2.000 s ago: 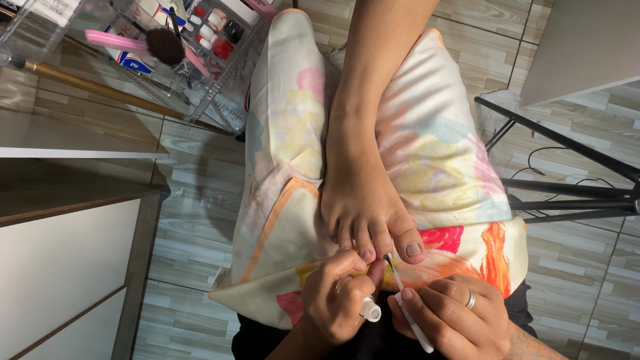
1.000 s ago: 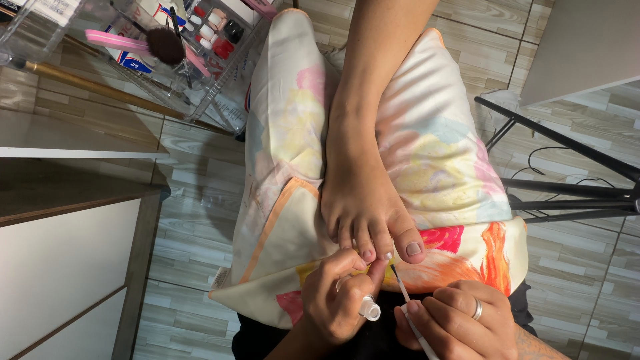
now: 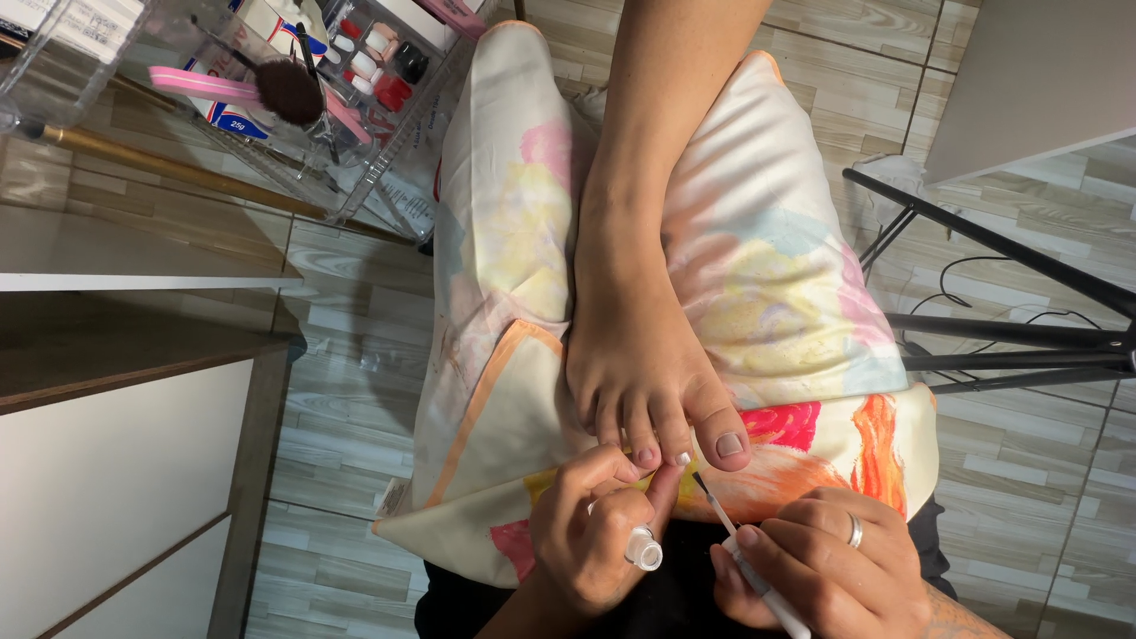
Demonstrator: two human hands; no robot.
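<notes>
Another person's bare foot (image 3: 635, 337) rests on a patterned cloth (image 3: 763, 266) spread over my lap. My left hand (image 3: 595, 524) holds a small clear bottle (image 3: 644, 548) with its open neck toward me, its fingertips touching the smaller toes. My right hand (image 3: 825, 564), a ring on one finger, grips the white cap of a nail polish brush (image 3: 723, 515). The dark bristle tip is just below the gap between the big toe and second toe, apart from both nails. White polish shows on the second toe's nail (image 3: 682, 459); the big toe's nail (image 3: 729, 444) looks pale with a lighter edge.
A clear plastic organizer (image 3: 368, 191) at upper left holds nail polish items, with a dark fluffy brush (image 3: 289, 92) and a pink-handled tool (image 3: 204, 84). A white drawer cabinet (image 3: 133, 497) stands left. Black metal legs (image 3: 1003, 333) and a thin cable (image 3: 954, 284) are at right.
The brush tip was close to the second toe's nail two seconds ago, then moved down and right of it. My left hand and the foot have stayed nearly still.
</notes>
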